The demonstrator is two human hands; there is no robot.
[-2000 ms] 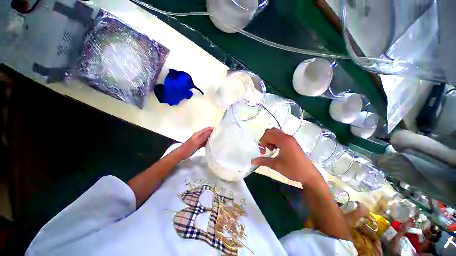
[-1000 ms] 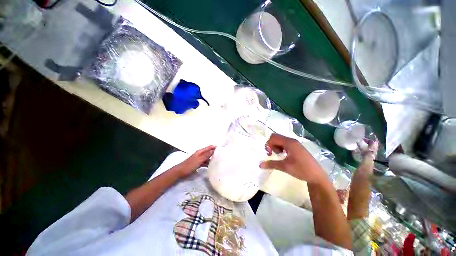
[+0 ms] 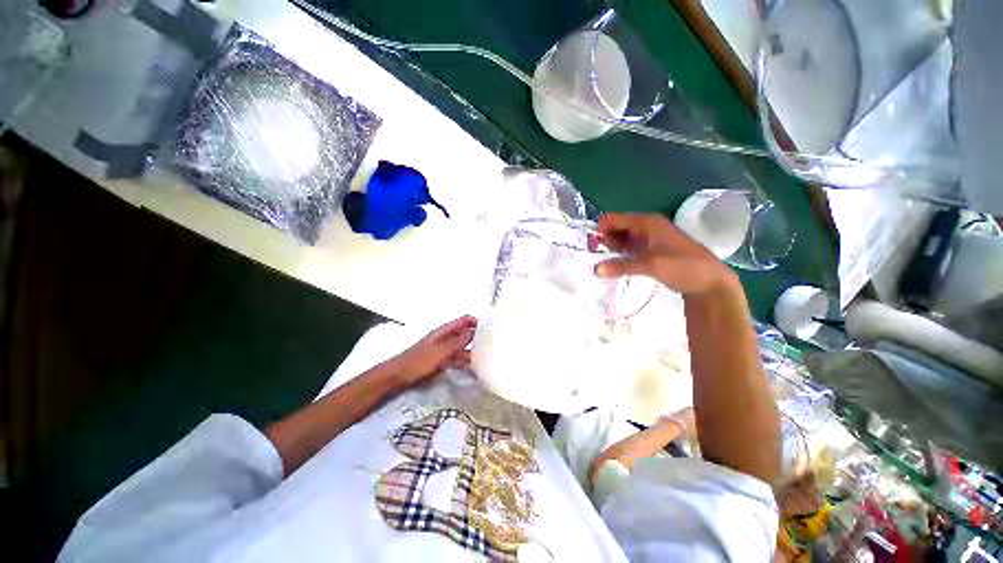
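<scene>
A clear-walled unit (image 3: 539, 330) with a white lower part is held over my lap at the bench's near edge, tilted, its clear upper end away from me. My left hand (image 3: 445, 350) rests with its fingers against the unit's left lower side. My right hand (image 3: 649, 255) has thumb and fingers pinched at the upper right of the clear wall, near the rim. Glare hides the exact finger contact and the unit's inside.
A blue cloth or glove (image 3: 393, 200) and a plastic-wrapped plate (image 3: 269, 138) lie on the cream bench (image 3: 341, 269). More clear-walled units stand behind the held one. The green conveyor (image 3: 473, 110) carries spaced units (image 3: 581, 88), crossed by a clear hose (image 3: 682, 138). Another person's forearm (image 3: 643, 442) is at right.
My right hand has moved up along the unit to near its rim. The unit stays between my hands. Belt units have shifted down to the right. Another person's arm reached to the belt and withdrew.
</scene>
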